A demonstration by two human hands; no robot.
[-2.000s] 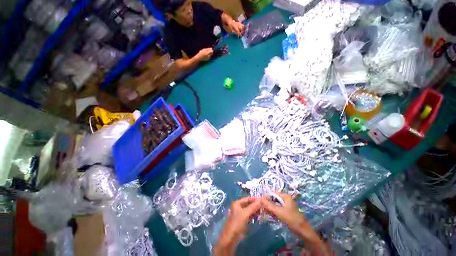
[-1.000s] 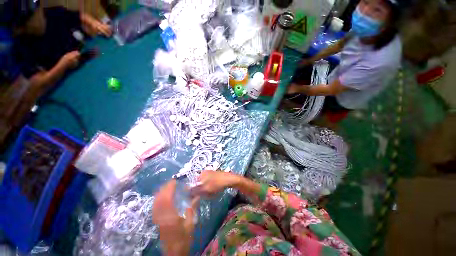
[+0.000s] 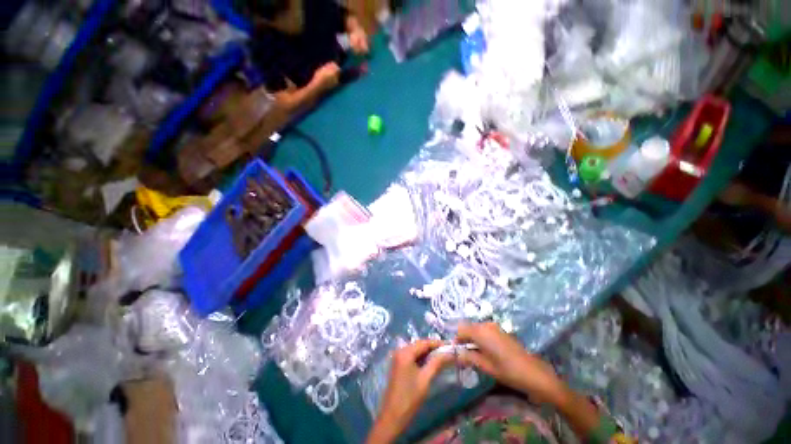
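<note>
My left hand (image 3: 412, 373) and my right hand (image 3: 496, 354) are close together at the bottom centre, over the clear plastic. Between their fingertips they hold a small white cable piece (image 3: 454, 348); its exact form is blurred. A small round white part hangs just below the fingers. A heap of white cables (image 3: 499, 221) lies beyond and to the right of my hands. A looser pile of coiled white cables (image 3: 334, 325) lies to the left.
White zip bags (image 3: 351, 234) lie beyond the hands, beside a blue bin (image 3: 208, 269) with brown parts. A red holder (image 3: 694, 152), white bottle (image 3: 652, 154) and tape roll (image 3: 602, 136) are at right. Bagged cables fill the left. Another person's hands (image 3: 326, 76) are across the green bench.
The camera turned right, showing a masked person, and has swung back left. My hands were apart in the blurred middle frame and are now together at the white cable piece.
</note>
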